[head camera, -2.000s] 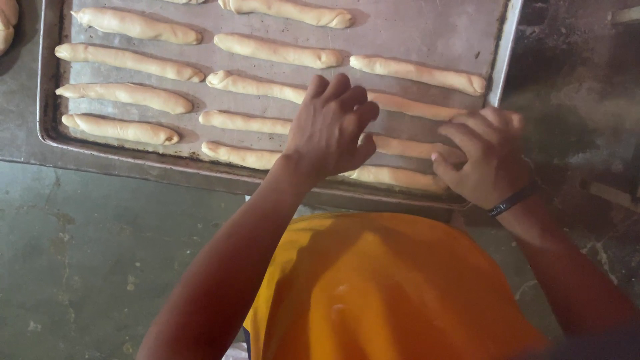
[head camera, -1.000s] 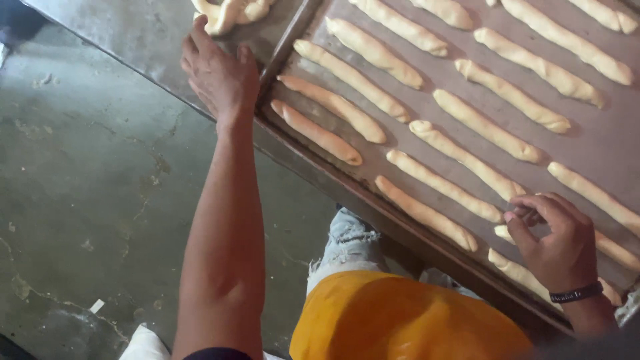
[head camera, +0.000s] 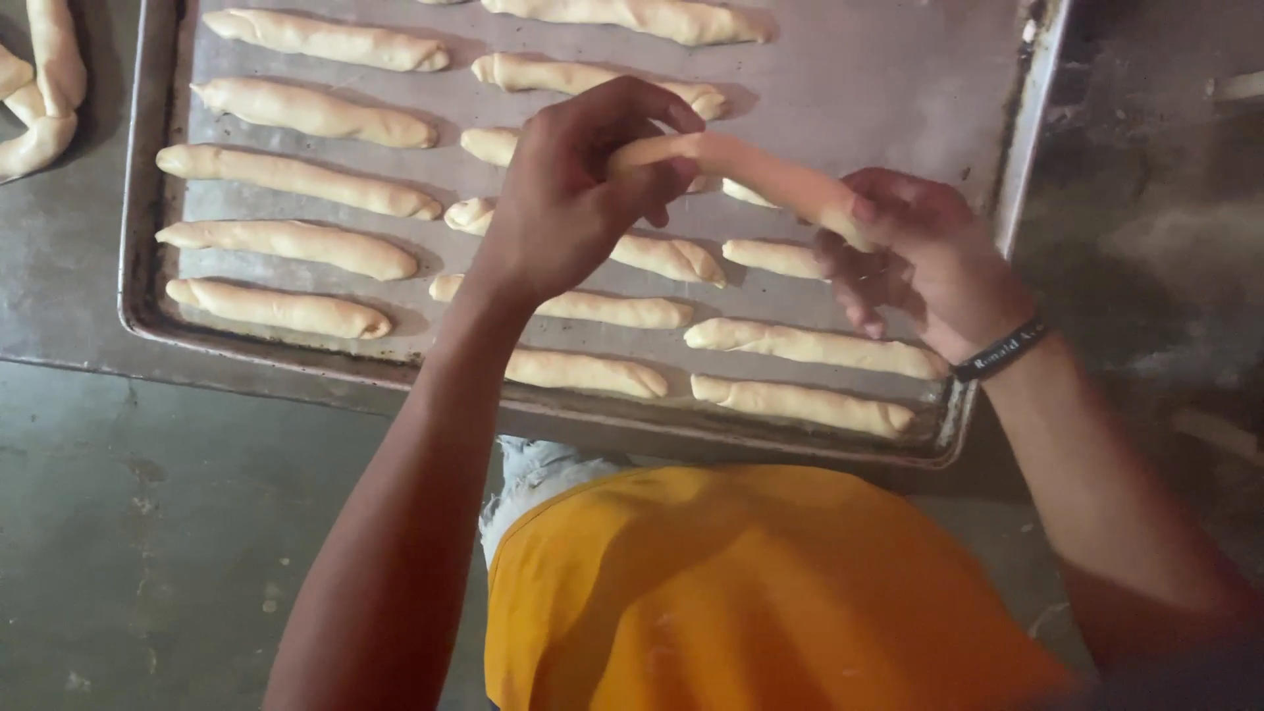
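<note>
A strip of dough (head camera: 775, 178) is held up over the metal baking tray (head camera: 632, 427), slanting down to the right. My left hand (head camera: 583, 188) pinches its left end between thumb and fingers. At its other end, my right hand (head camera: 923, 252) grips it, a dark wristband on that wrist. Under and around both hands lie rows of rolled dough strips (head camera: 296, 178) on the tray. Some strips in the middle column are partly hidden by my left hand and forearm. Two more strips (head camera: 800, 405) lie near the tray's lower right corner.
More dough (head camera: 44, 99), bent and overlapping, lies on the metal surface (head camera: 59, 267) left of the tray. The tray's raised rim runs along its left, near and right sides. My orange clothing (head camera: 731, 583) is close to the near rim. A green-grey floor shows below.
A second ago my left hand was by the dough left of the tray; now it is over the tray, and both hands hold a raised strip. The view has swung considerably.
</note>
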